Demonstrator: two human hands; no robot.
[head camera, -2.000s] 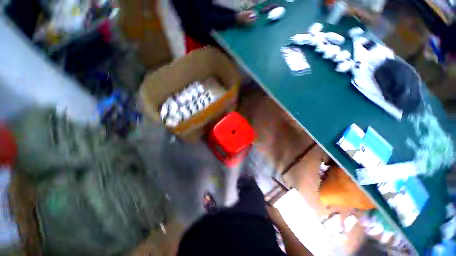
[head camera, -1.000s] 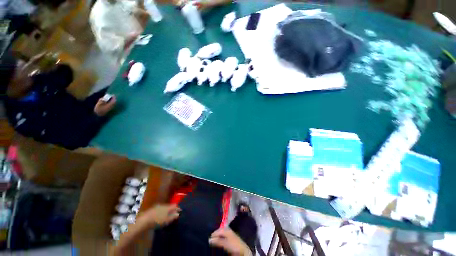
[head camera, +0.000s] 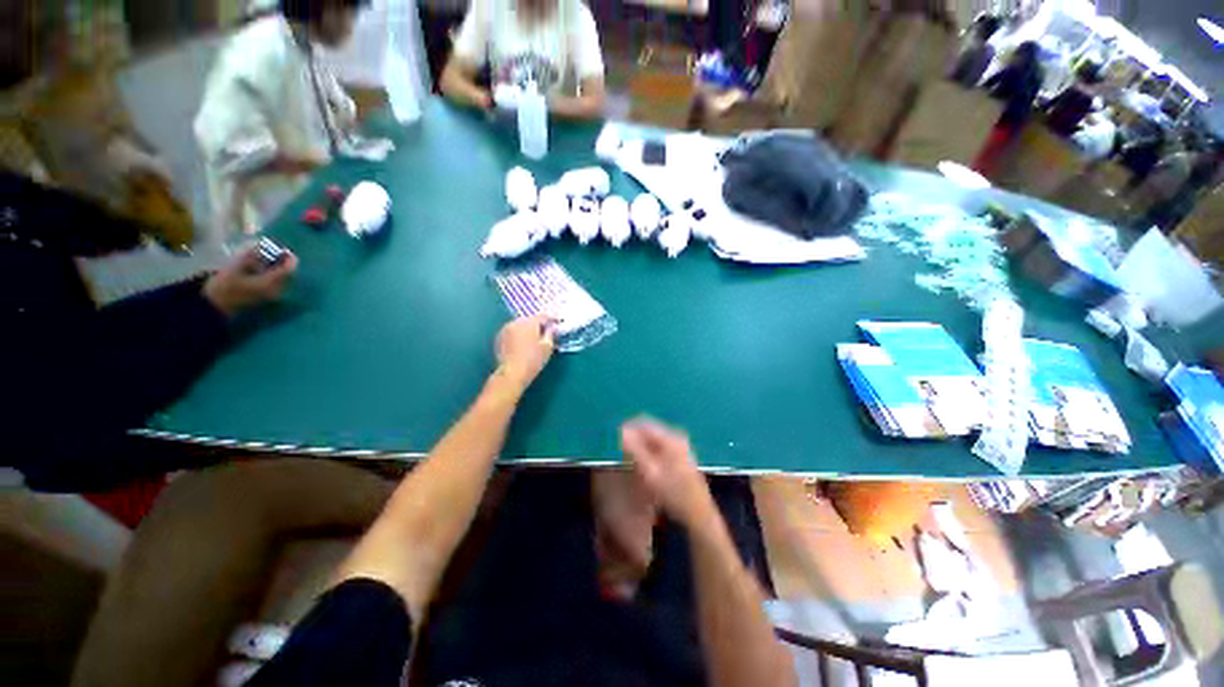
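A white sheet with rows of tiny purple dots (head camera: 548, 295) lies on the green table, with clear shiny plastic at its right end. My left hand (head camera: 526, 346) reaches over the table and its fingers touch the near edge of the sheet; whether they grip it is unclear. My right hand (head camera: 658, 454) is over the table's front edge, blurred, with fingers curled; no object shows in it. Several white bulb units (head camera: 587, 215) lie in a cluster behind the sheet.
A dark cloth bundle (head camera: 795, 183) lies on white sheets. Blue and white flat stacks (head camera: 926, 380) and a whitish strip (head camera: 1003, 383) are at right, near a pale green heap (head camera: 946, 242). People sit at left and across; a carton (head camera: 201, 564) stands below left.
My left hand has moved up from beside the carton to the dot sheet. My right hand has risen from my lap to the table edge. The view has tilted up.
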